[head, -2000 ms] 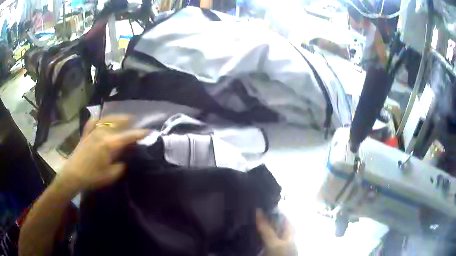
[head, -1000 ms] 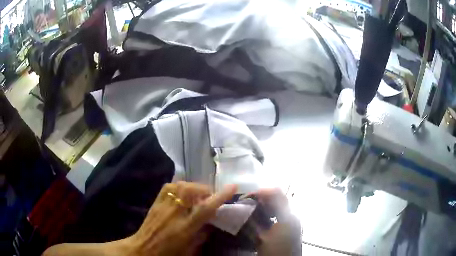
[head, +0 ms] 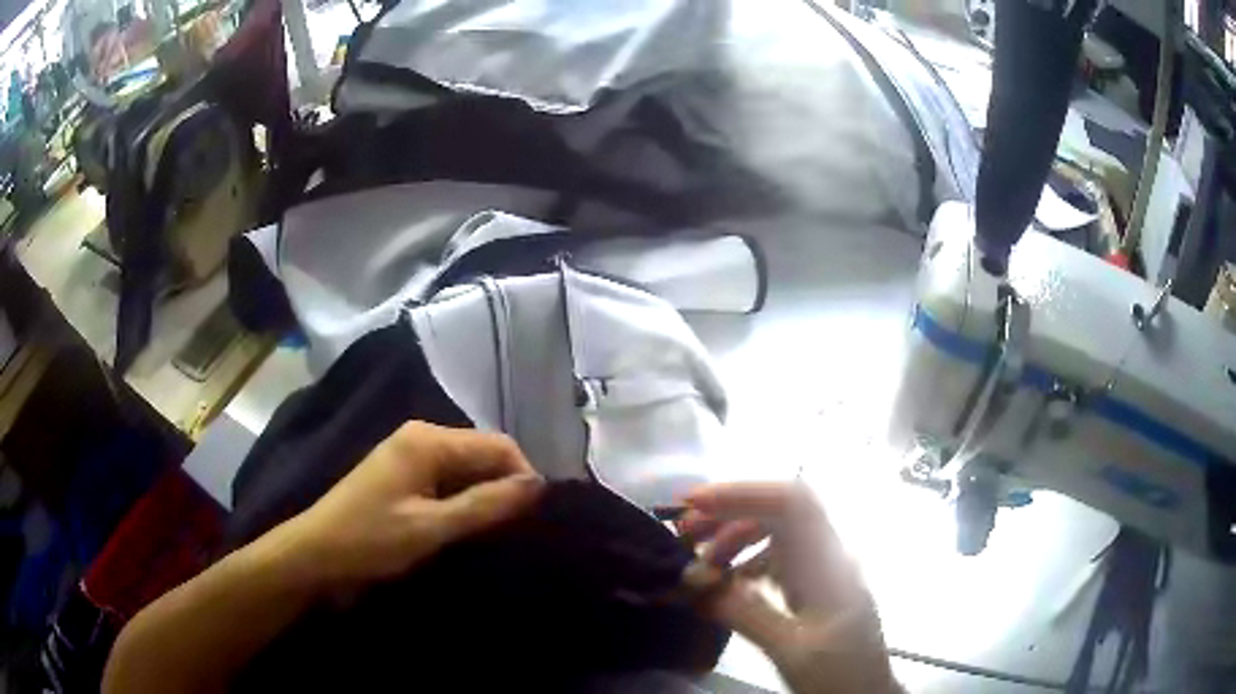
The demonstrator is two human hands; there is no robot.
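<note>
A garment with a dark side and a pale grey side [head: 522, 366] lies in front of me, left of the white sewing machine [head: 1071, 366]. My left hand [head: 420, 508] pinches the dark fabric [head: 569, 583] near its upper edge. My right hand [head: 779, 576] holds the right end of the dark edge between thumb and fingers. A small slim thing shows at the right fingertips; I cannot tell what it is. The presser foot area [head: 973, 508] stands right of my right hand, apart from the cloth.
A large white-grey garment heap [head: 759, 122] with dark bands lies behind the work. Thin dark strips [head: 1125, 610] hang at the lower right. A red crate [head: 152, 542] is at the lower left. Another machine [head: 203, 176] stands at the left.
Across the frames, the pale side came up into view. Since one second ago, the dark fabric has been folded over the lower pale part, and my hands have moved apart.
</note>
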